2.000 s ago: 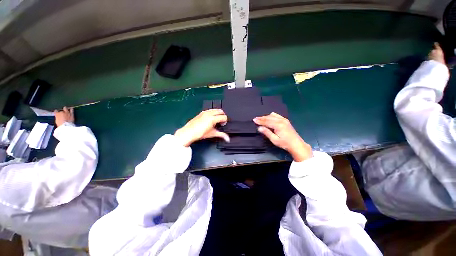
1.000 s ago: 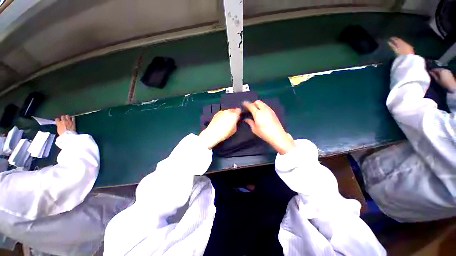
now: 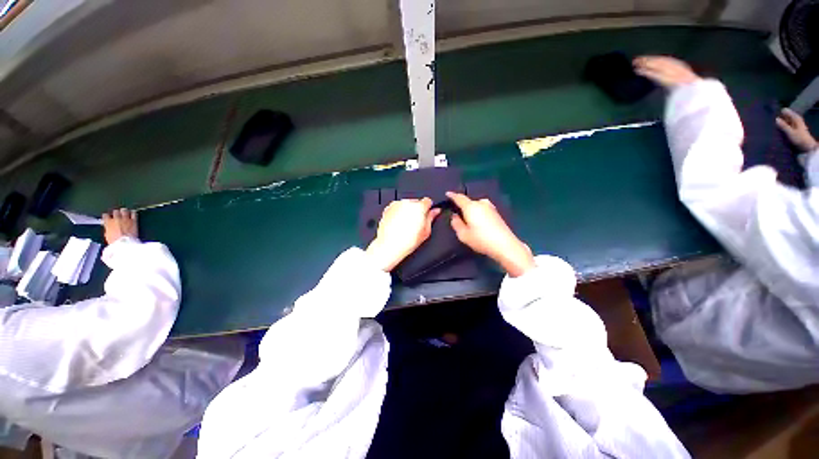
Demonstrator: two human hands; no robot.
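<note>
A black card blank [image 3: 437, 253] lies tilted over the stack of blanks [image 3: 429, 182] on the dark green bench. My left hand [image 3: 401, 229] grips its far left part, with thumb and fingers near the middle. My right hand [image 3: 485, 231] grips it close beside, fingertips bent over its far edge. The two hands nearly touch. The stack's flaps show to the left and right of my hands. How far the piece in hand is folded is partly hidden by my fingers.
A white chipped post [image 3: 422, 90] stands just beyond the stack. Black pieces lie on the green conveyor belt [image 3: 332, 116]. White folded cards [image 3: 38, 273] lie far left by a neighbour's hand [image 3: 119, 225]. A right neighbour's hand [image 3: 666, 70] touches a black piece [image 3: 620, 77].
My hands have moved from the stack's sides to its middle and now grip a blank, turned diagonally. Belt pieces have shifted left. The right neighbour's arm has reached over the belt.
</note>
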